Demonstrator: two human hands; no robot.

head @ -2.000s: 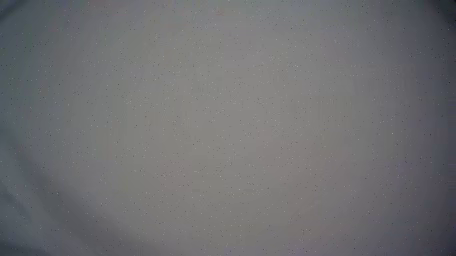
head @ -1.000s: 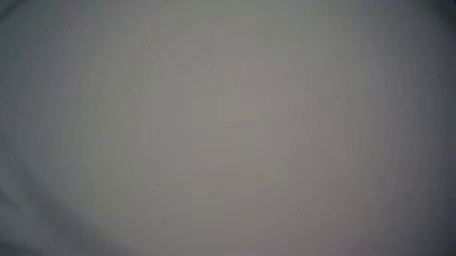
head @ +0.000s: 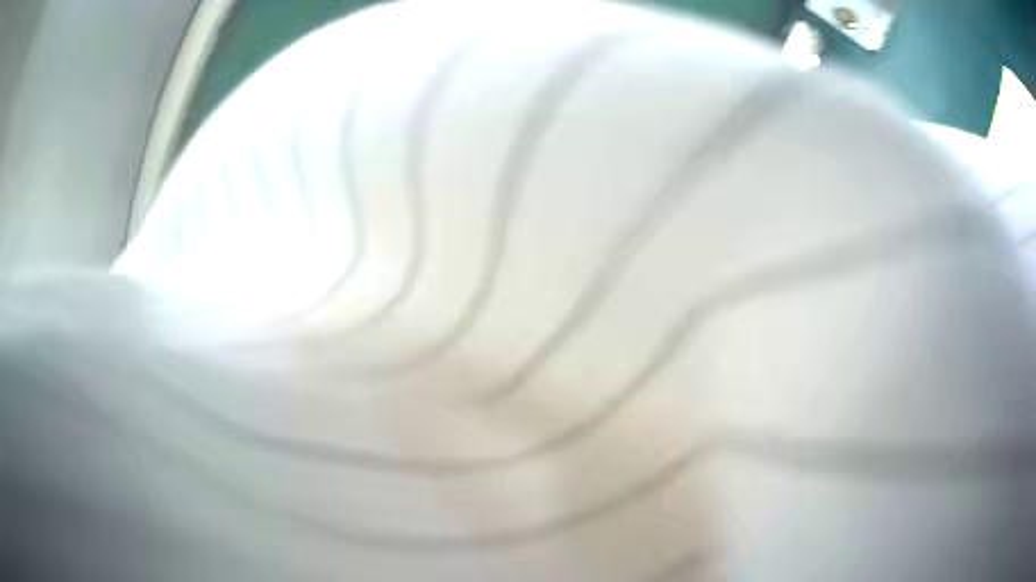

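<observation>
White cloth with grey stripes (head: 591, 250) fills most of the head view, very close to the camera and blurred. It looks like a striped smock or sleeve; whose it is cannot be told. A faint skin-toned tint shows through its lower middle, with no hand shape to make out. Neither of my hands can be seen. Whatever lies behind the cloth is hidden.
A green surface (head: 301, 48) shows behind the cloth at the upper left, beside a pale curved edge (head: 170, 125). A small white thing with a brownish spot (head: 852, 21) lies at the upper right on a teal area. More white cloth shows at the right edge.
The earlier frames showed only a dim, plain grey covering. Now the view is bright, with striped cloth and bits of green surroundings showing.
</observation>
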